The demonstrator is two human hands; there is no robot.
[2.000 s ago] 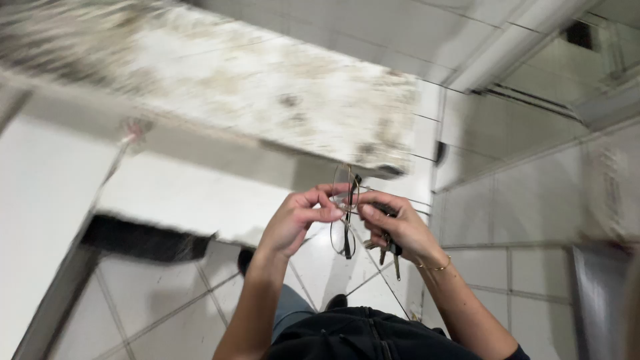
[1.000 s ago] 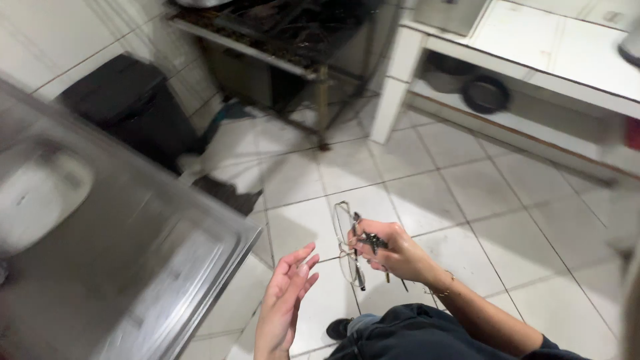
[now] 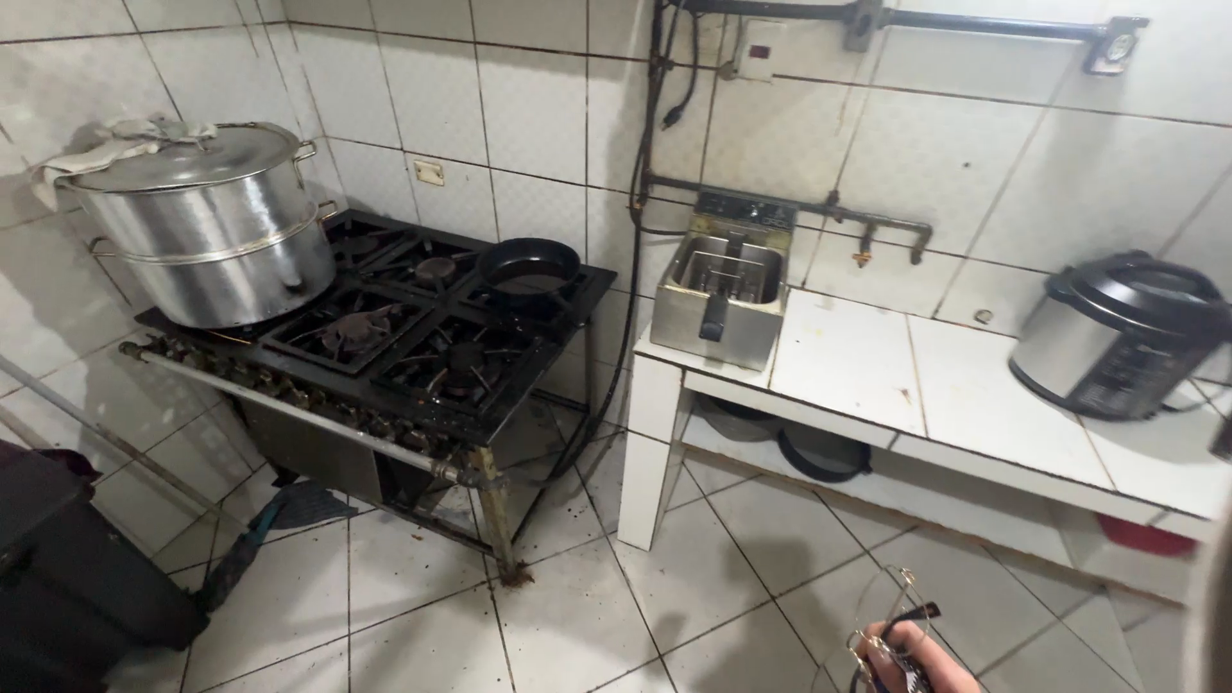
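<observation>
At the bottom right edge of the head view, my right hand [image 3: 919, 659] is closed around wire-framed eyeglasses [image 3: 905, 597] and a bunch of keys [image 3: 905, 669]; its lower part is cut off by the frame. The lenses and a dark temple tip stick up above my fingers, over the tiled floor. My left hand is out of view. Farther off, a large two-tier aluminium steamer pot [image 3: 221, 241] with a cloth [image 3: 125, 149] on its lid stands on a black gas stove [image 3: 452, 419]. A black frying pan [image 3: 527, 269] sits on a back burner.
A white tiled counter [image 3: 852, 361] carries a countertop deep fryer [image 3: 727, 289] and an electric pressure cooker [image 3: 1121, 332]. Dark pans [image 3: 823, 452] lie on its lower shelf. At the left are a dark bin [image 3: 87, 568] and a mop [image 3: 298, 510] on the floor. Cables and pipes [image 3: 789, 197] run along the wall.
The view has swung up to the stove and counter. My left hand, touching the glasses two seconds ago and apart from them one second ago, has left the view. My right hand still holds them.
</observation>
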